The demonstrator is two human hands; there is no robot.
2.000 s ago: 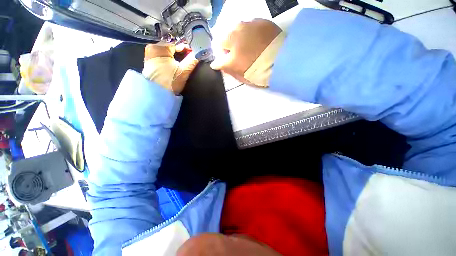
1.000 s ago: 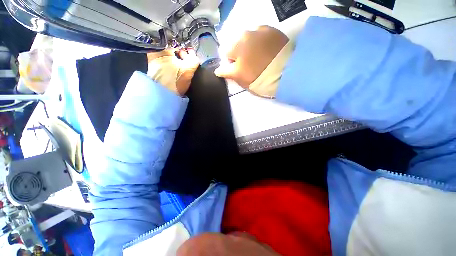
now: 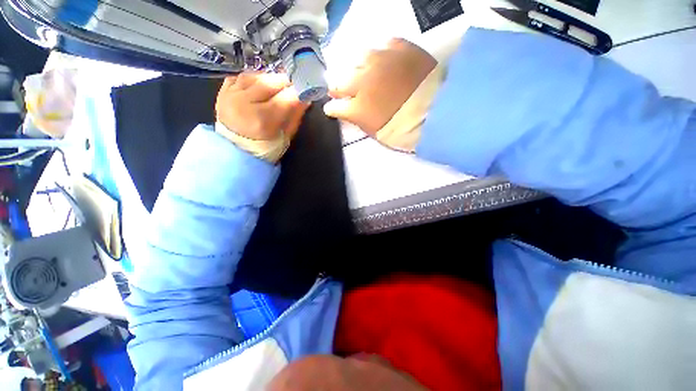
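A black fabric piece [image 3: 305, 183] runs from the needle area over the table edge into the lap, with another part spread left of my left forearm. My left hand [image 3: 258, 107] presses on the fabric just left of the grey-white cylinder [image 3: 307, 75], fingers bent. My right hand [image 3: 385, 88] is right of the cylinder, fingertips close together at the fabric's right edge in bright glare. Whether it holds anything cannot be told. The sewing machine head [image 3: 145, 34] is above. The needle and presser foot are hidden behind the cylinder and my fingers.
Black thread snips [image 3: 561, 27] lie on the white table beyond my right sleeve, with a black label [image 3: 437, 11] left of them. A measuring scale [image 3: 443, 205] lines the table's front edge. A blue bin [image 3: 256, 311] is below my left sleeve. A grey motor-like unit [image 3: 53, 267] is far left.
My left hand has come slightly toward me and its back now shows more. My right hand stays nearly in place beside the cylinder. The view has shifted slightly.
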